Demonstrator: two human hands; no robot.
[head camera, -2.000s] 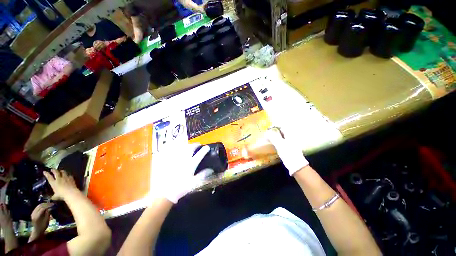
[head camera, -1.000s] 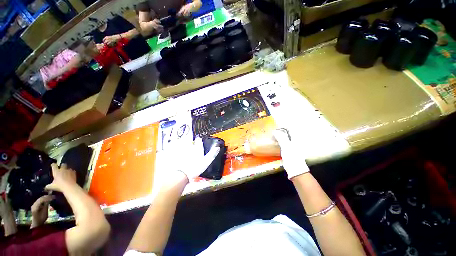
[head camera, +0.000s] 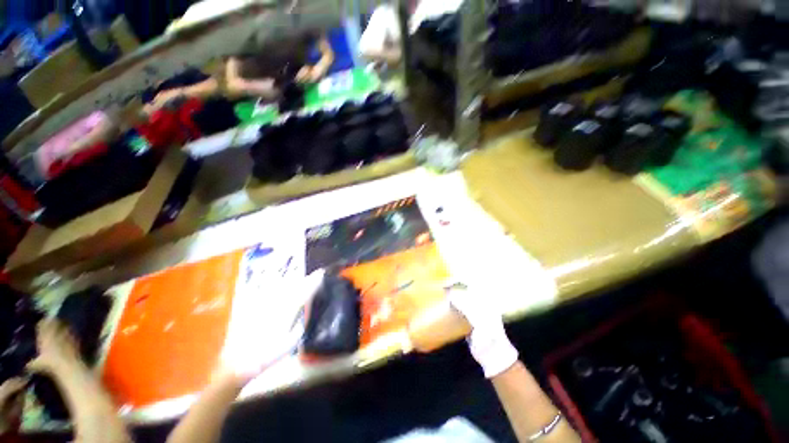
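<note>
The frame is blurred. My left hand (head camera: 275, 333), in a white glove and washed out by glare, holds a glossy black housing (head camera: 332, 317) near the front edge of the bench. My right hand (head camera: 481, 324), also gloved in white, is closed around a tan squeeze bottle (head camera: 435, 326) to the right of the housing. The bottle points left towards the housing; its tip is too blurred to make out. Under them lies the printed work mat (head camera: 372, 242), orange with a black panel.
A plain orange sheet (head camera: 177, 324) lies left. A carton tray (head camera: 333, 185) of black housings stands beyond the mat. Set-aside housings (head camera: 580, 143) stand on brown board (head camera: 536, 203) at right. A red-edged bin (head camera: 567, 394) is below right. Another worker's hands (head camera: 56, 355) are at far left.
The camera view has shifted, so the bench sits lower in the picture. The black housing now stands more upright in my left hand. My right hand still holds the bottle.
</note>
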